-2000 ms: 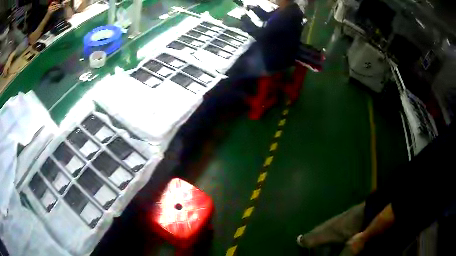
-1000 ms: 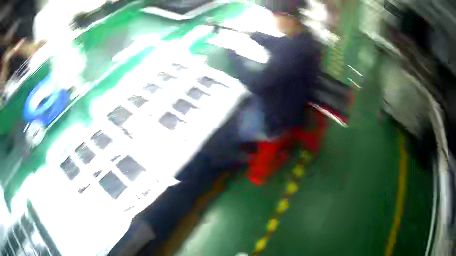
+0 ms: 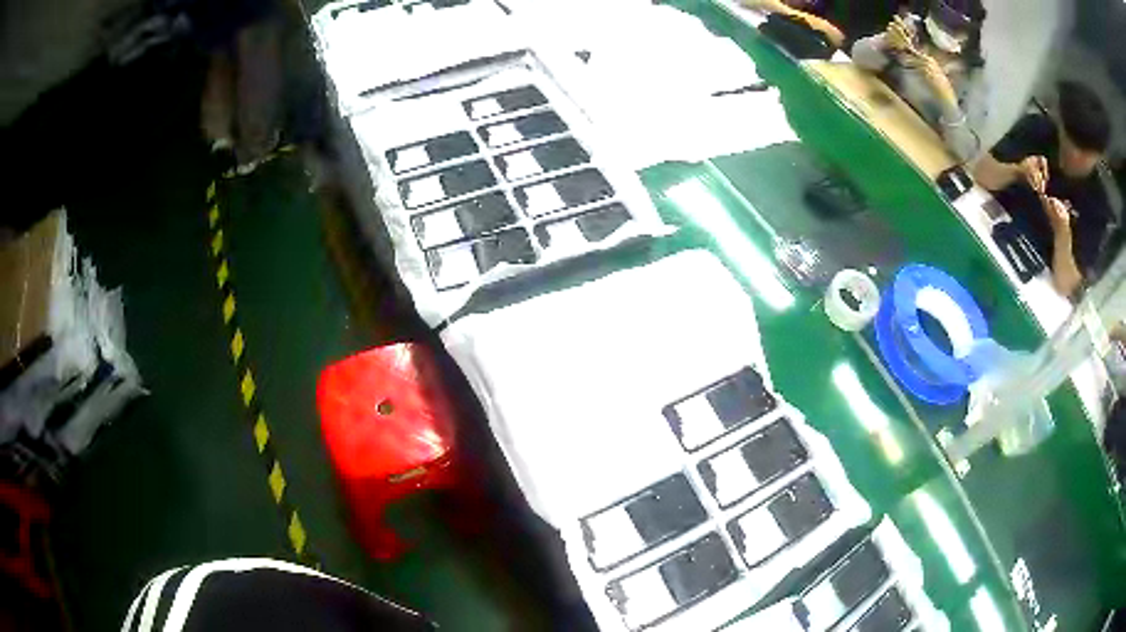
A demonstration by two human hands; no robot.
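Note:
Neither of my hands is in view. Nearest me on the bench is a white-lined tray (image 3: pixel 593 340) with several phone frames, such as this one (image 3: pixel 668 522), in two rows at its lower end; its upper part shows bare white cloth. Beyond it, a second lined tray (image 3: pixel 435 291) holds two rows of phone frames (image 3: pixel 542 159). Part of a third group of frames (image 3: pixel 846 580) is cut off by the bottom edge. The frames are black-edged, part dark and part white.
A red stool (image 3: pixel 401 426) stands beside the bench. A blue tape roll (image 3: pixel 905 352) and a pale small roll (image 3: pixel 852 300) lie on the green bench top. Two workers (image 3: pixel 936 80) sit opposite. Stacked sheets (image 3: pixel 80 352) stand at the left. A black sleeve or shoulder with white stripes (image 3: pixel 284 599) is at the bottom.
The view has swung round: the trays now run from upper left to lower right, the stool and floor tape are left of them, and the blue roll is right. The picture is sharper.

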